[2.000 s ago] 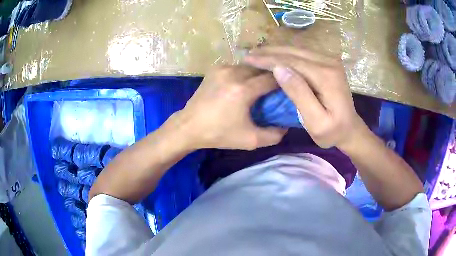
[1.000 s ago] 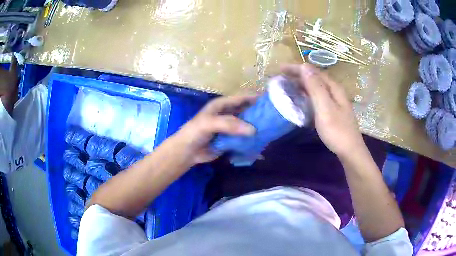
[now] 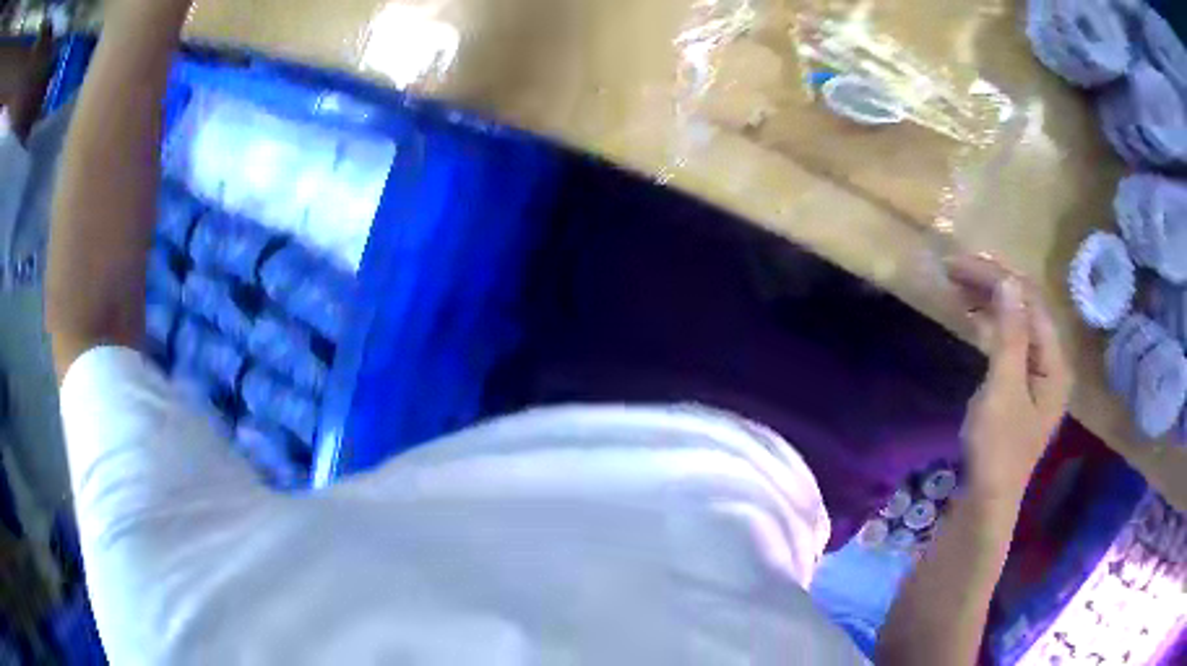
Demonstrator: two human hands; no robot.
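Note:
My right hand [image 3: 1013, 341] is over the table's front edge at the right, with fingers partly bent. It is blurred, and I cannot tell whether it holds anything small. My left forearm [image 3: 115, 182] reaches up past the top left edge of the picture, so my left hand is out of view. Pale ruffled rings [image 3: 1104, 280] lie in a group at the table's right, beyond my right hand. A small clear dish [image 3: 864, 99] and blurred thin sticks [image 3: 911, 81] lie on the film near the top.
The tan table [image 3: 586, 78] has a curved front edge. A blue tote [image 3: 354, 299] with rows of blue tubes [image 3: 247, 312] is at my left. Small round pieces [image 3: 919, 511] show beside my right forearm. Another person's sleeve [image 3: 26, 195] is at the far left.
The blue tube with a white rim has left the view. My left hand has moved up and out at the left. My right hand has moved right and down. The view has shifted.

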